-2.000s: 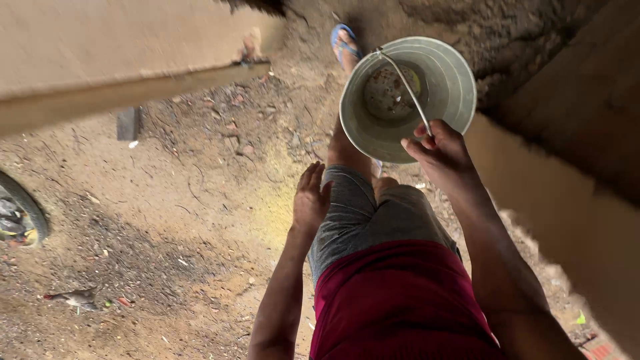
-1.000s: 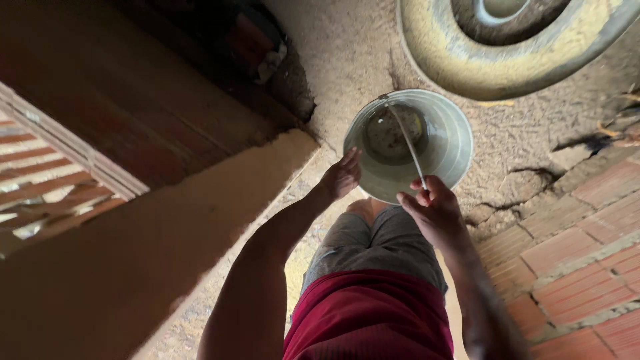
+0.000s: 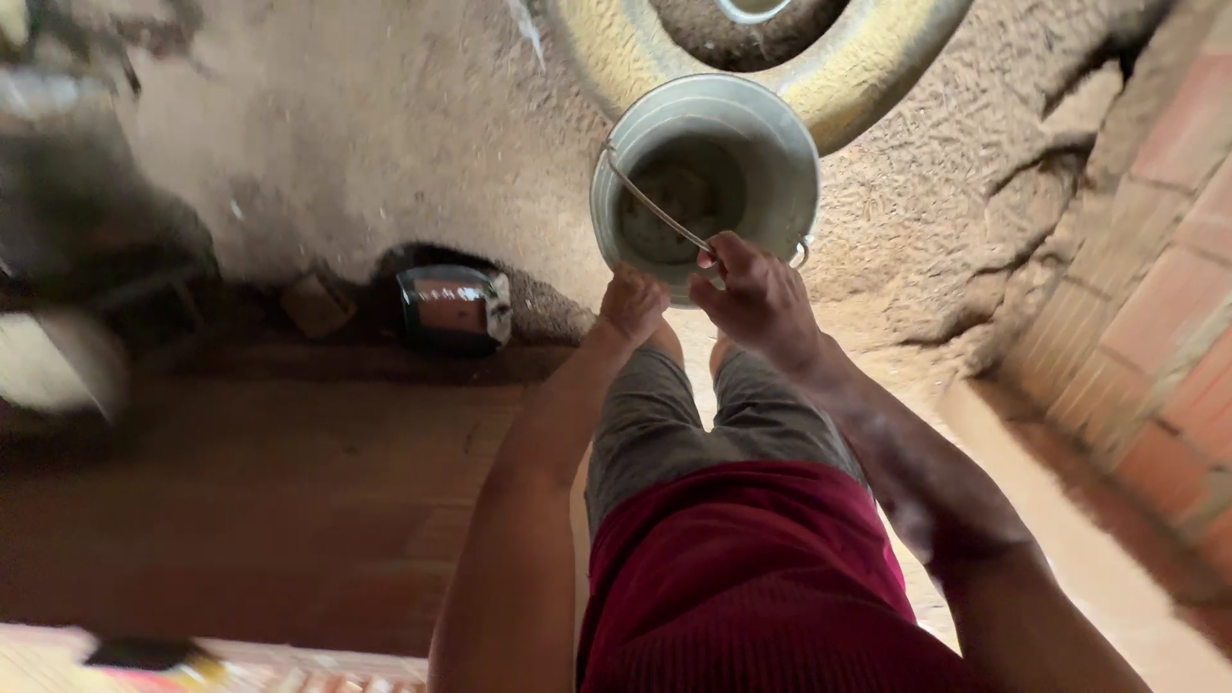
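A grey metal bucket [image 3: 770, 207] hangs in front of my knees, its mouth facing up toward me. Its inside is dim, with some dark residue or shallow contents at the bottom that I cannot make out. My right hand [image 3: 760, 294] is closed around the thin wire handle, above the near side of the bucket. With curled fingers, my left hand [image 3: 635, 303] grips the near-left rim. Past the bucket, a tyre [image 3: 857, 77] coated in yellowish dust lies on the ground, partly hidden by the bucket's far rim.
Inside the tyre ring sits a pale round container [image 3: 756, 10], cut off by the frame. A dark, shiny-edged container [image 3: 448, 313] stands at left by a low wall. Brickwork [image 3: 1165, 337] rises on the right, beside broken, uneven ground. Blurred objects are at far left.
My left hand, apart from the bucket two seconds ago, has come onto its rim. My right hand keeps the handle. The view has turned from the open yard to the tyre and brick wall.
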